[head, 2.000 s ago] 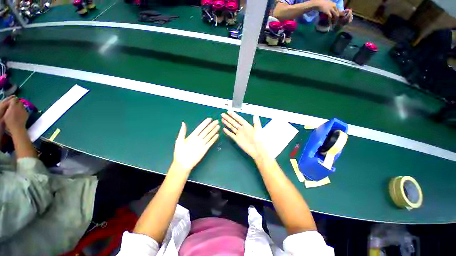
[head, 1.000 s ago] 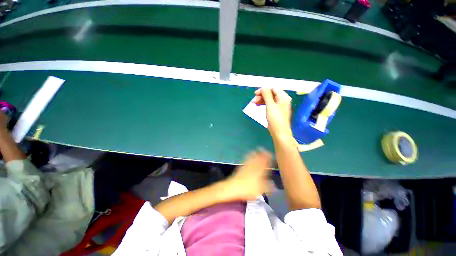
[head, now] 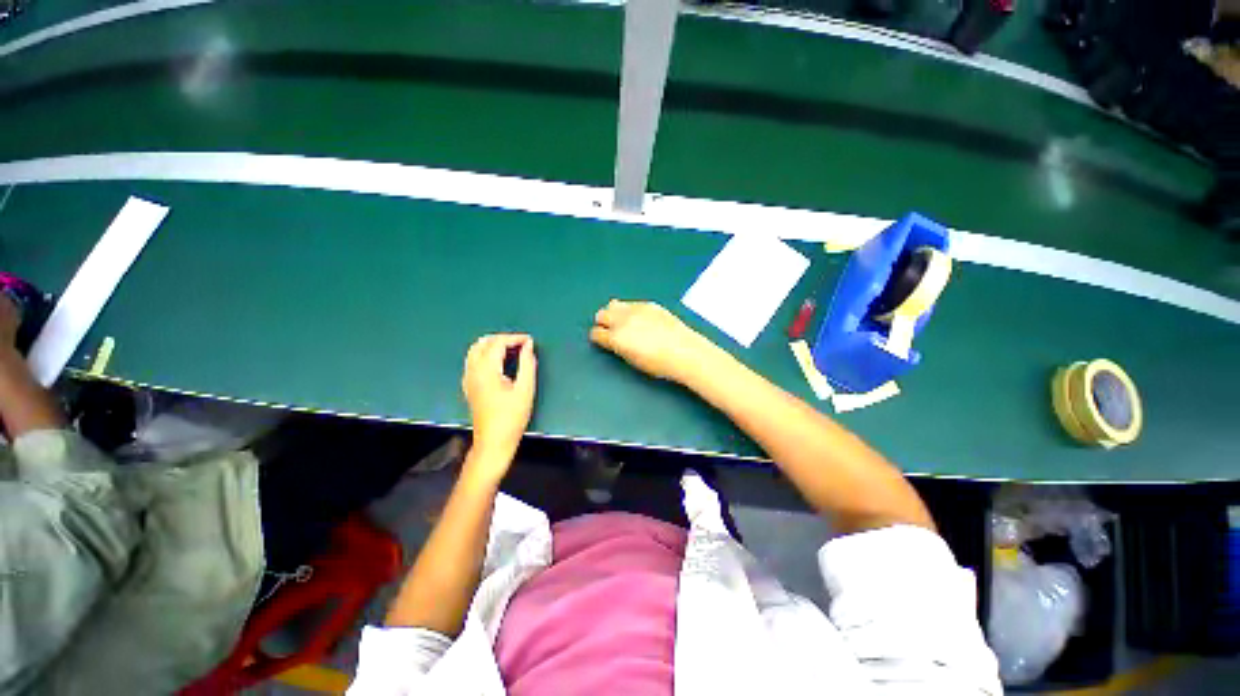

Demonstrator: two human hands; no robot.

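Note:
My left hand (head: 501,388) is over the bench near its front edge, thumb and fingertips brought together. A small dark spot shows between them; I cannot tell if it is a held thing or shadow. My right hand (head: 646,339) is to its right, palm down with fingers curled; what is under them is hidden. A white card (head: 747,286) lies flat to the right of my right hand. A small red tool (head: 802,320) lies between the card and the blue tape dispenser (head: 870,306).
Tape strips (head: 866,397) lie below the dispenser. A tape roll (head: 1099,403) lies at the right. A long white strip (head: 98,290) lies at the left, beside a neighbour's arm (head: 25,394). An upright post (head: 642,116) stands on the white rail behind my hands.
My right hand has left the card and red tool and moved left and down. My left hand has come up from near my lap to over the bench.

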